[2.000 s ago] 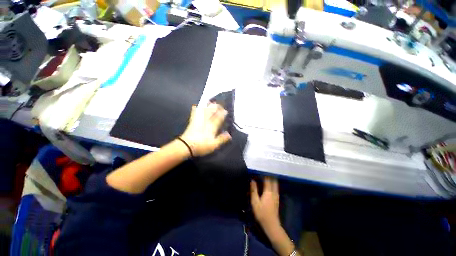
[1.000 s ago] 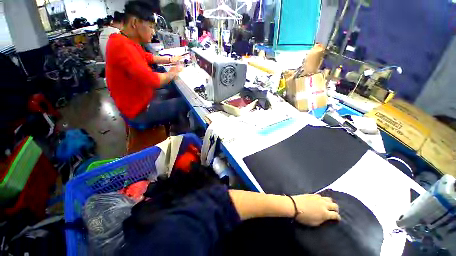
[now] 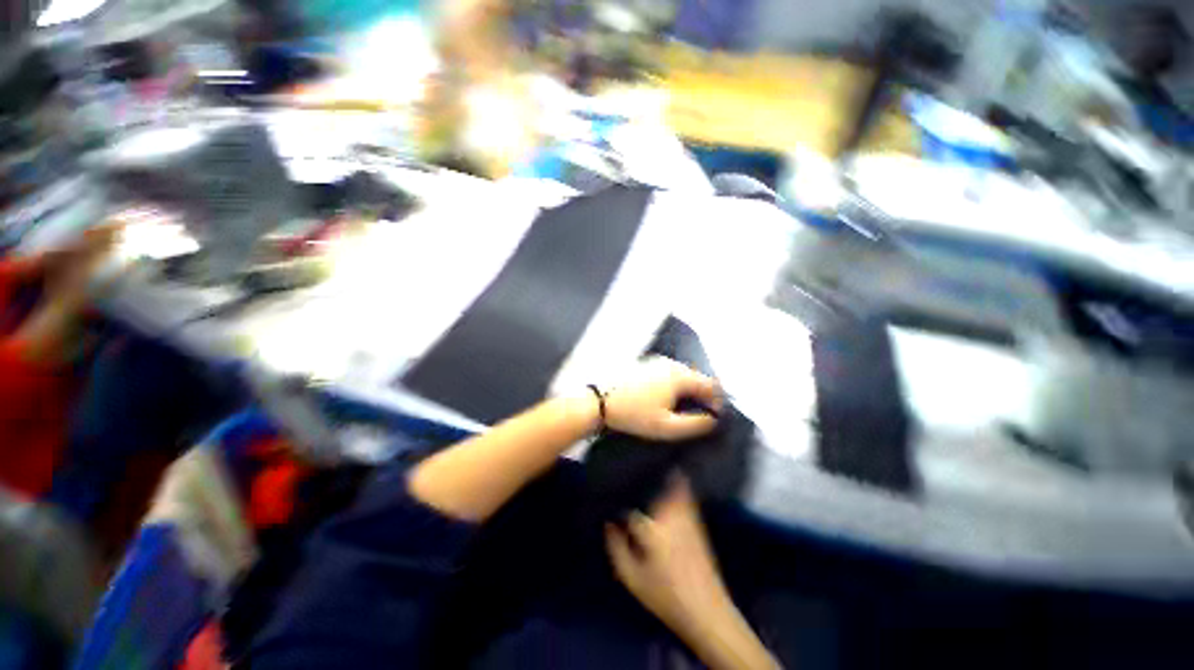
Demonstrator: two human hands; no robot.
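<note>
The frame is blurred. A black fabric panel (image 3: 733,458) lies over the table's front edge in front of me. My left hand (image 3: 655,402) is on it with fingers curled, gripping the cloth. My right hand (image 3: 665,547) is below the table edge at the panel's lower part, its fingers bent; whether it pinches the cloth is unclear. A long black panel (image 3: 543,301) lies flat to the left. A narrow black panel (image 3: 862,403) lies to the right, below the blurred sewing machine (image 3: 969,295).
The white table (image 3: 995,517) has a front edge running across. A blue basket (image 3: 125,596) with red and pale cloth stands at lower left. A person's red sleeve (image 3: 39,327) is at the far left. Yellowish cardboard (image 3: 786,105) lies behind the table.
The view swung left to a neighbouring worker, then back towards the machine. My left hand went from lying flat on the black panel to curled on it. My right hand is back in view near it.
</note>
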